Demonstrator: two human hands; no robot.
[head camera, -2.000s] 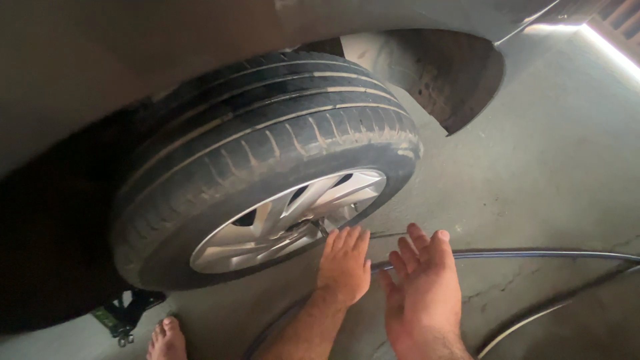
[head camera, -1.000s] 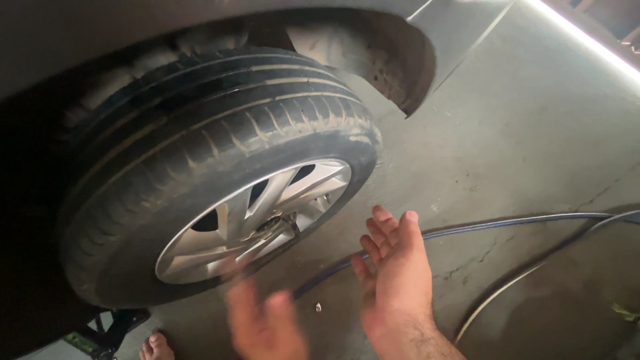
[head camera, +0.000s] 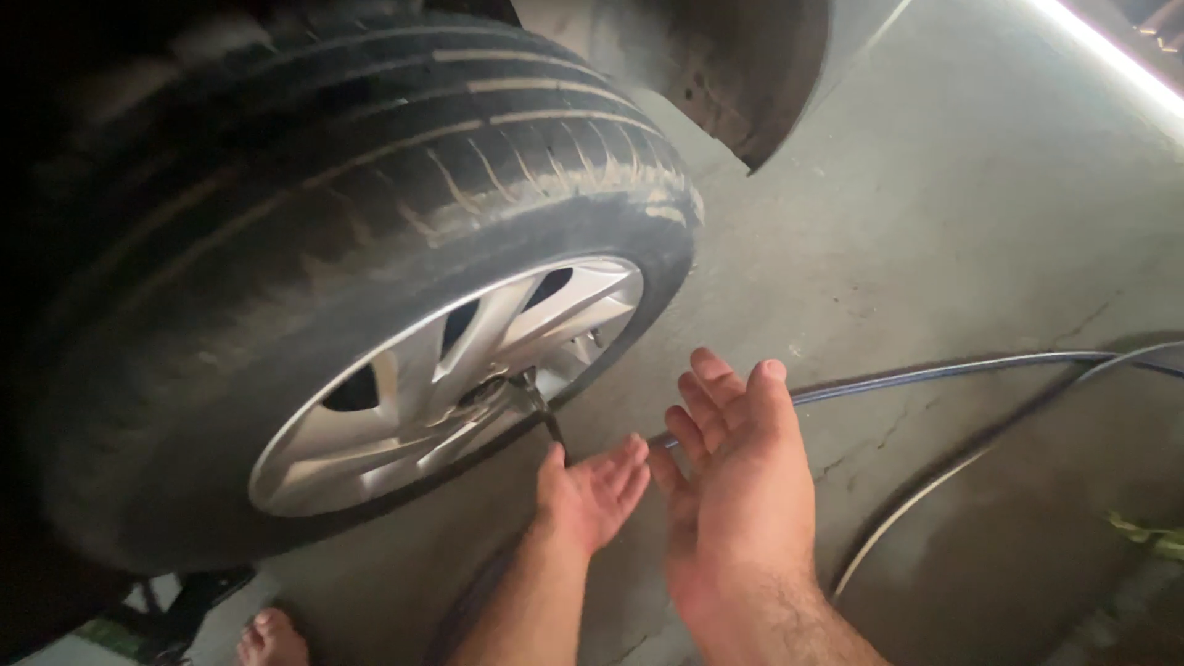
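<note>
A car wheel with a worn black tyre (head camera: 592, 217) and a silver alloy rim (head camera: 499, 333) fills the left and middle of the head view. A dark metal tool, perhaps a lug wrench (head camera: 548, 416), sticks out from the hub. Its lower end reaches my left hand (head camera: 592, 490), whose palm is turned up and fingers are apart; whether it touches the tool is unclear. To the right, my right hand (head camera: 740, 462) is raised with curled, spread fingers and holds nothing. A blue hose (head camera: 888, 379) passes behind it.
A dark wheel-arch liner (head camera: 740, 83) hangs above the concrete floor (head camera: 925, 240). A grey hose (head camera: 911, 509) curves at the right. A bare foot (head camera: 271, 638) and a dark jack or stand (head camera: 190, 601) are at the lower left. Green leaves (head camera: 1147, 535) lie at the right edge.
My left hand, blurred and low beside the rim one second ago, is now palm up near the tool and close to my right hand. The right hand stays raised and empty.
</note>
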